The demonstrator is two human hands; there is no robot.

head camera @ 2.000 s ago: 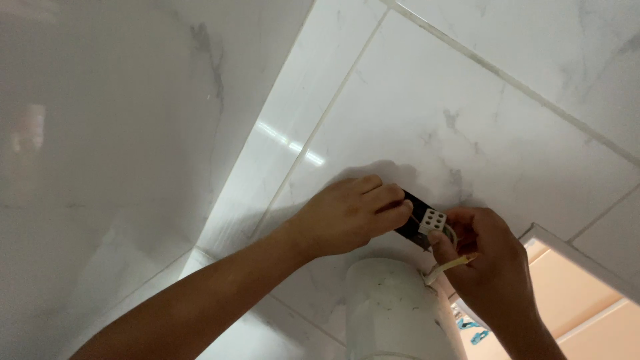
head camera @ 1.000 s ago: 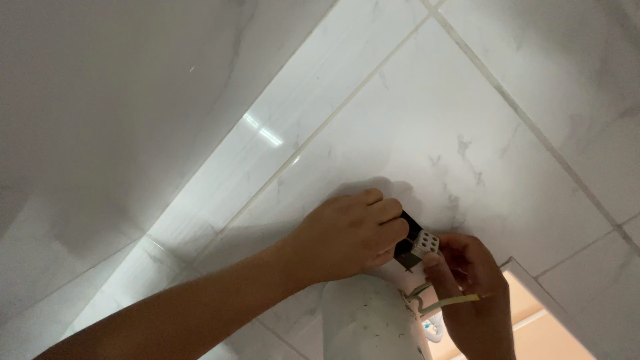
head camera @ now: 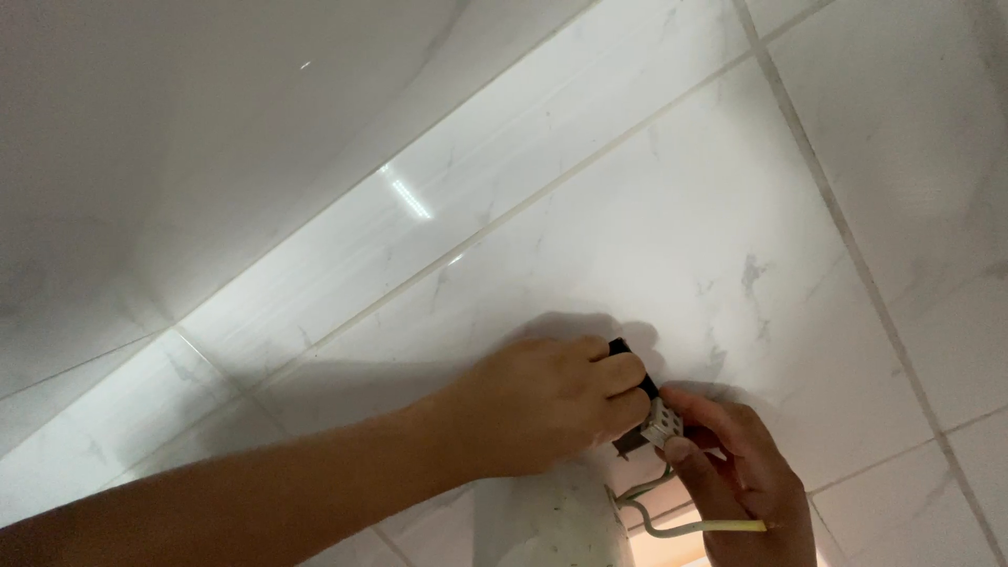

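My left hand (head camera: 559, 394) comes in from the lower left and grips a black piece (head camera: 647, 384) with its bent fingers. A white terminal block (head camera: 662, 424) with several round holes sits at the lower right end of that piece. My right hand (head camera: 740, 465) pinches this block between thumb and fingers. Below, a pale cable (head camera: 657, 532) comes out by the rim of a white cylinder (head camera: 551, 520) and bends right, its yellowish end lying in front of my right hand. Another wire (head camera: 654, 484) with some green runs up toward the block. The fingers hide much of the black piece.
Glossy white marbled tiles (head camera: 646, 236) with grout lines lie behind the hands. A darker, smooth tiled surface (head camera: 197, 142) fills the upper left, meeting the bright tiles along a slanting edge. A lit opening (head camera: 669, 547) shows at the bottom, right of the cylinder.
Both hands keep hold of the black piece and the block. The pale cable's yellowish end pointed up to the right and now lies nearly level. The view has turned and shifted.
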